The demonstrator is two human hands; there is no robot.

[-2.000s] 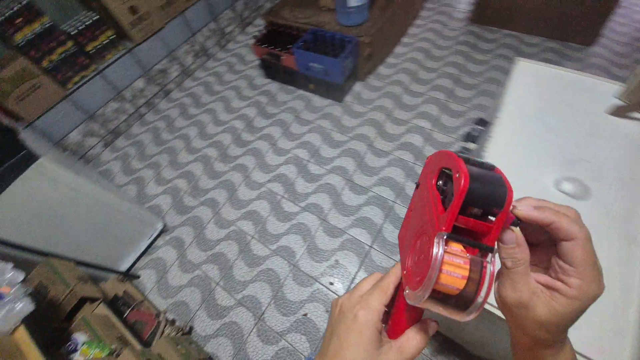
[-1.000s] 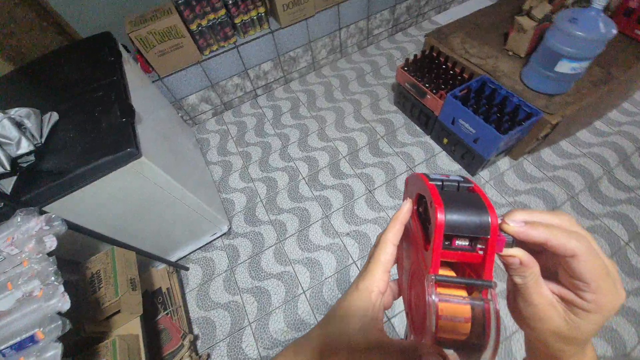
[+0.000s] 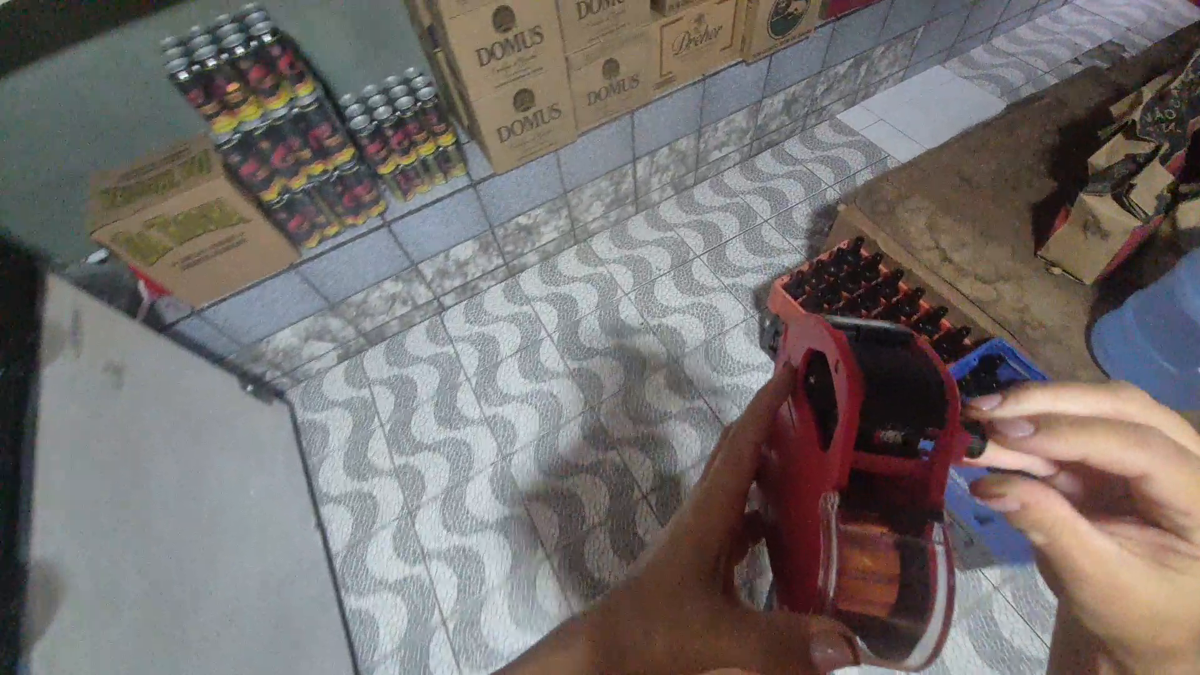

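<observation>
A red price labeling gun (image 3: pixel 858 459) is held up right of centre, over the tiled floor. Under its clear cover lies a roll of orange labels (image 3: pixel 867 567). My left hand (image 3: pixel 694 562) grips the gun's body from the left and below. Thumb and fingers of my right hand (image 3: pixel 1078 469) pinch the small black knob (image 3: pixel 973 439) on the gun's right side. The handle is hidden behind the body and my left hand.
Beyond the gun stand a red crate of dark bottles (image 3: pixel 872 281) and a blue crate (image 3: pixel 998 525). A brown platform (image 3: pixel 937 197) carries a blue water jug (image 3: pixel 1148 328). Cardboard boxes (image 3: pixel 520 122) and shrink-wrapped cans (image 3: pixel 291 169) line a tiled ledge. A pale appliance panel (image 3: pixel 178 487) is at left.
The view has swung toward the ledge of boxes. The gun has been turned from a more side-on pose, and my left hand has shifted from low at the handle to the body's side.
</observation>
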